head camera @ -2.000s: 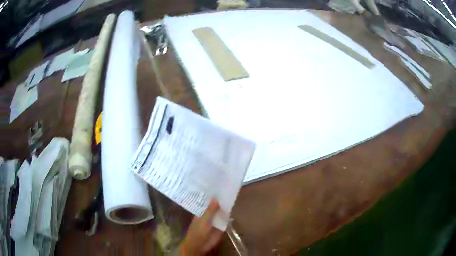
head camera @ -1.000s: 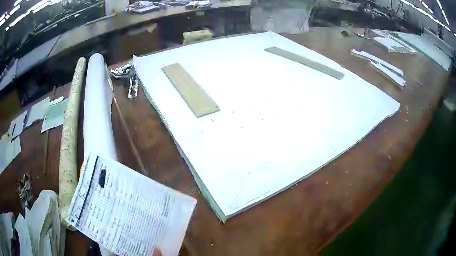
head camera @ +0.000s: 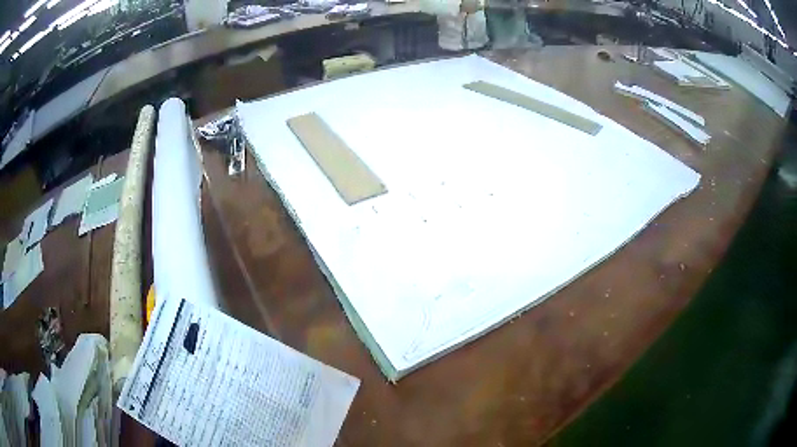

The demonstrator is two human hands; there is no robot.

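A white printed sheet [head camera: 240, 384] with a table grid and a small dark garment picture is tilted at the lower left, its bottom cut off by the picture's edge. It covers the near end of a fat white paper roll [head camera: 179, 201]. A large white fabric lay [head camera: 507, 227] with a pale green edge lies on the brown table. Two flat tan bars, one left [head camera: 336, 159] and one right [head camera: 533, 107], rest on it. Faint pattern lines show near its front corner. Neither of my hands is in view.
A thinner mottled roll [head camera: 131, 227] lies left of the white roll, with a yellow thing [head camera: 150, 303] between them. Cut panels [head camera: 74, 393] stand at the lower left. Metal clamps [head camera: 234, 148] are by the lay's back left corner. White strips [head camera: 668, 113] lie at the right.
The view has tilted up and the lay appears lower left than two seconds ago. The sheet has moved down and left overall, slightly right since one second ago. The holding fingers have left view.
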